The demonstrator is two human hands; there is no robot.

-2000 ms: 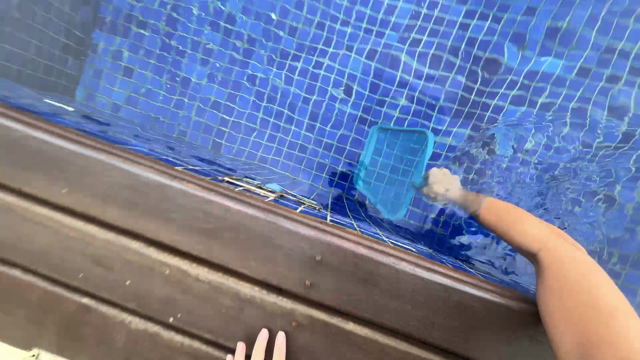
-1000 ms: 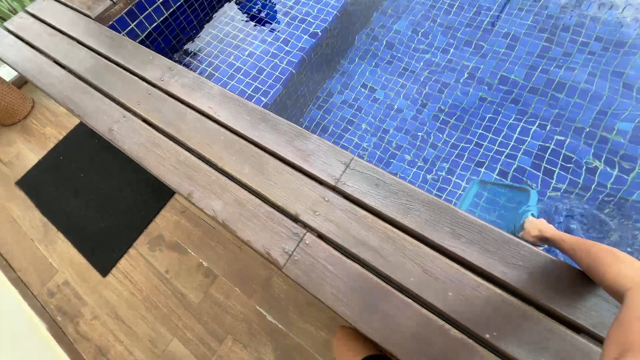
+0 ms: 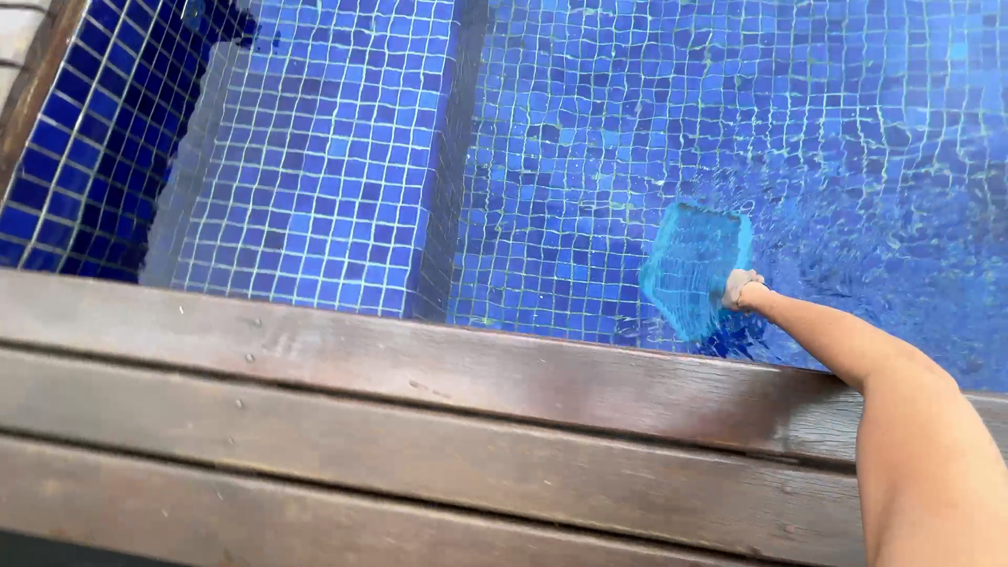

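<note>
My right hand is under the water of a blue-tiled pool, closed on the right side of a light-blue pool skimmer net. The net lies below the surface, its outline bent by ripples, with its narrower end toward the wooden edge. My right forearm reaches over the planks from the lower right. How the fingers wrap the net's frame is blurred by the water. My left hand is out of view.
Dark wooden planks run along the near side of the pool. At the left, a shallower tiled ledge drops to the deeper floor. A darker blue tiled wall stands at the far left.
The view has swung left and back. My left fingers, seen over the planks two seconds ago, are out of view. My right hand keeps hold of the net in the water.
</note>
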